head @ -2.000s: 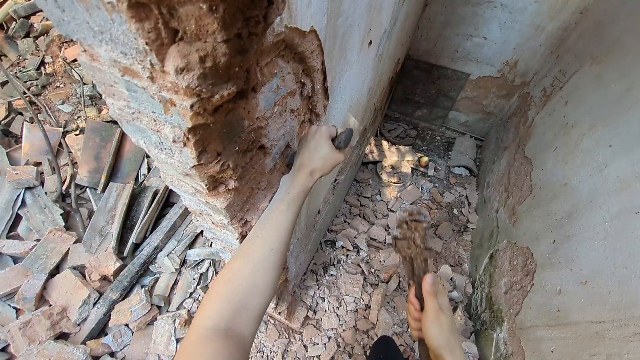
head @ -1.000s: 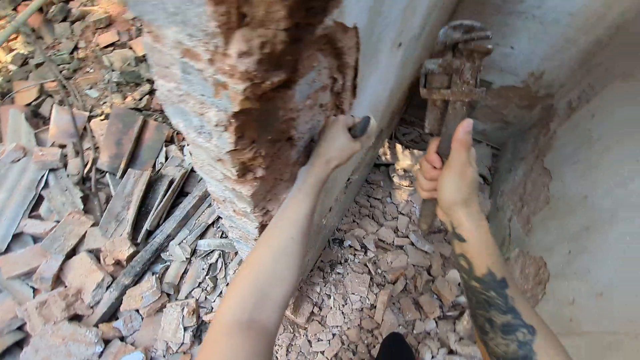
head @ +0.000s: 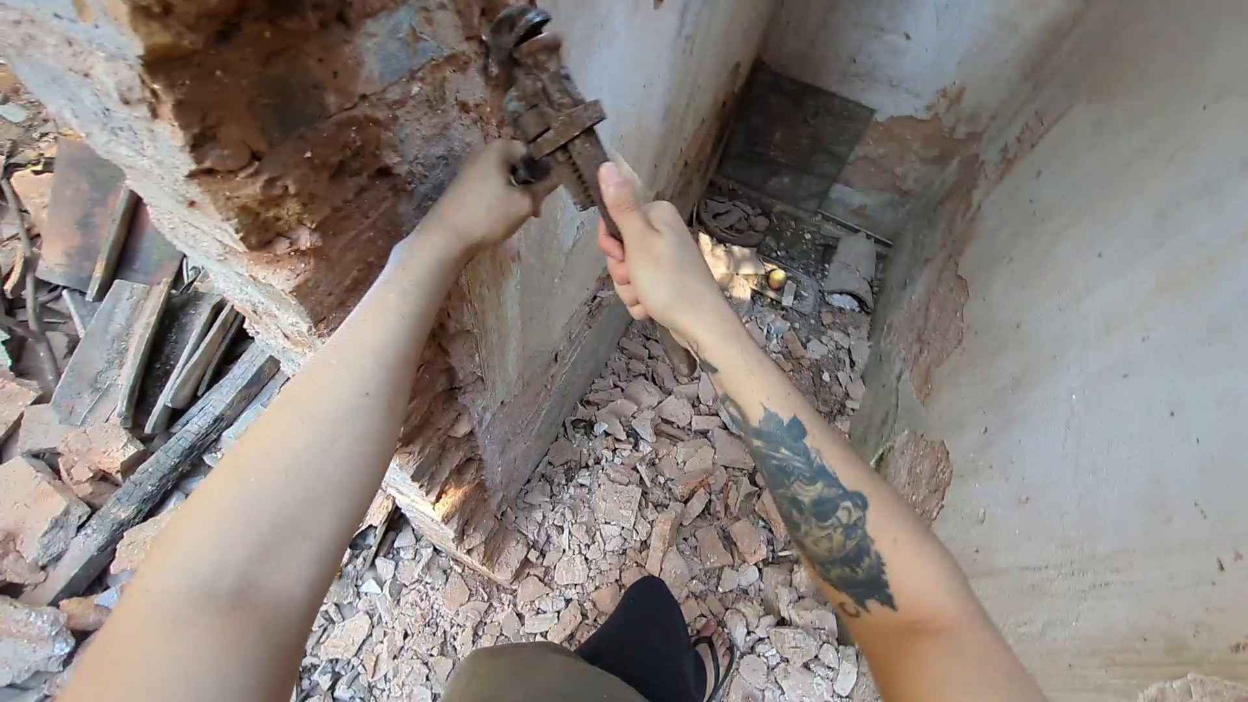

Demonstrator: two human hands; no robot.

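Note:
My left hand (head: 492, 195) is closed around a dark rod-like tool (head: 531, 170) at the broken edge of the brick and plaster wall (head: 341, 127). Only the tool's end shows past my fist; its other end is hidden. In my right hand (head: 658, 244) is a rusty pipe wrench (head: 565, 122), gripped by its handle. The wrench's upper body lies over or right beside the end of the tool; whether they touch, I cannot tell.
Broken rubble (head: 624, 497) covers the ground around my sandalled foot (head: 717, 658). A plastered wall (head: 1092, 370) rises on the right. At left lie a charred wooden beam (head: 156, 483), roof tiles (head: 83, 214) and brick pieces. A dark panel (head: 795, 136) stands in the far corner.
My right hand has raised the wrench from low on the right, then brought it left to the tool in my left hand. My left hand has kept its hold at the wall.

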